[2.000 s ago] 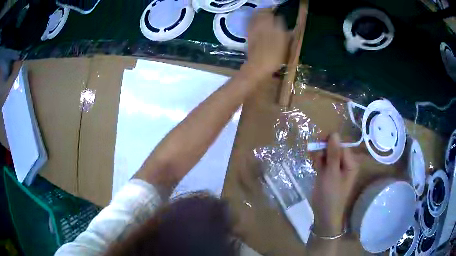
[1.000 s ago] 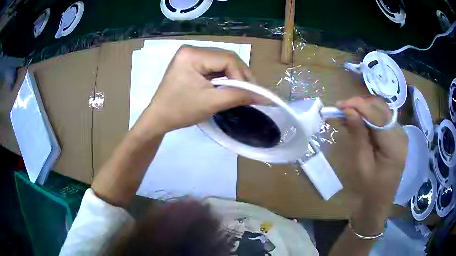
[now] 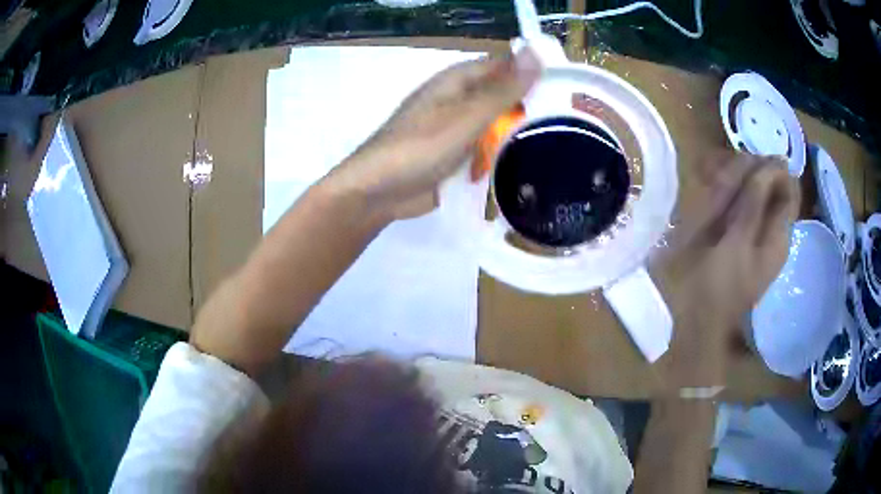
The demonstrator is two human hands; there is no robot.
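A display unit (image 3: pixel 652 145) is held up over the bench, its white ring around a glossy black disc with faint digits. My left hand (image 3: pixel 435 135) grips its upper left edge, beside an orange patch seen through the slot. A white plug end and lead (image 3: pixel 526 19) stick up at the ring's top. My right hand (image 3: pixel 739 232) is blurred, right of the ring and apart from it; I cannot make out anything in it. A white block (image 3: pixel 641 314) shows below the ring; I cannot tell if it is joined.
White paper (image 3: pixel 386 289) lies on the cardboard. A slotted white disc (image 3: pixel 763 121), a white bowl-shaped cover (image 3: pixel 800 299) and stacked units (image 3: pixel 836 371) are at the right. A white slab (image 3: pixel 72 232) and green crate (image 3: pixel 92 396) are at the left. The dark green surface runs behind.
My left hand first reached to the dark green surface, then brought a unit over the bench. The unit now faces the camera. My right hand has left the white lead or plug it held.
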